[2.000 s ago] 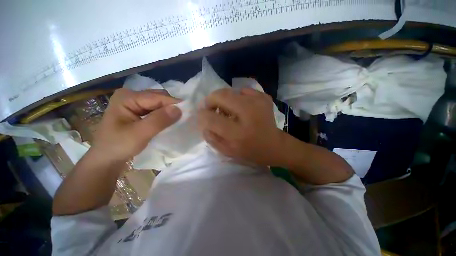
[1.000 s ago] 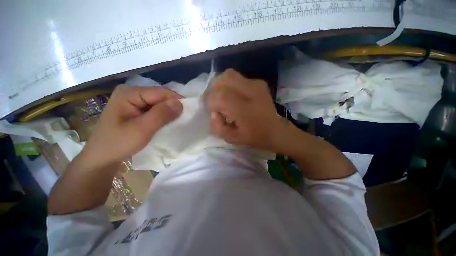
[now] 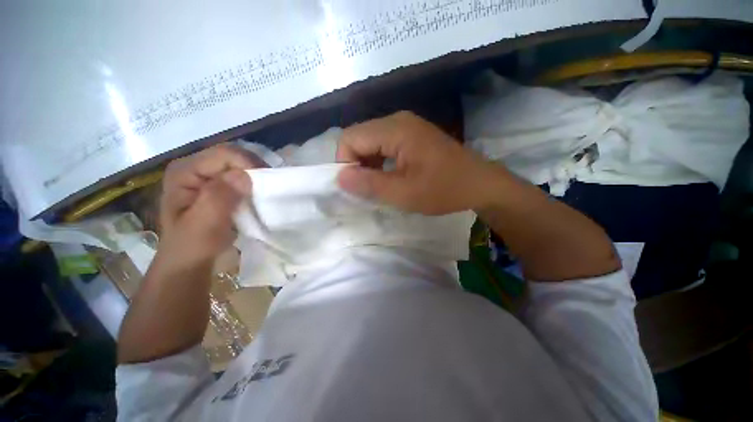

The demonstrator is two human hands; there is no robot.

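Note:
A white cloth piece (image 3: 301,198) is stretched between my two hands, just below the front edge of the table. Its top edge runs straight from hand to hand. My left hand (image 3: 206,202) pinches the cloth's left end between thumb and fingers. My right hand (image 3: 404,165) pinches the top edge at the right between thumb and finger. More white cloth lies under and around the hands, above my lap; where one piece ends and another begins, I cannot tell.
The white table (image 3: 206,49) with a printed ruler scale (image 3: 330,58) curves across the top. A tied bundle of white pieces (image 3: 619,136) is below it at right. A cardboard box with shiny tape (image 3: 239,317) is lower left. A white strip (image 3: 642,35) hangs over the table edge.
My hands have moved apart, and the cloth's top edge, earlier raised in a peak between them, is now straight and taut. My right hand has turned and regripped. The view has shifted slightly.

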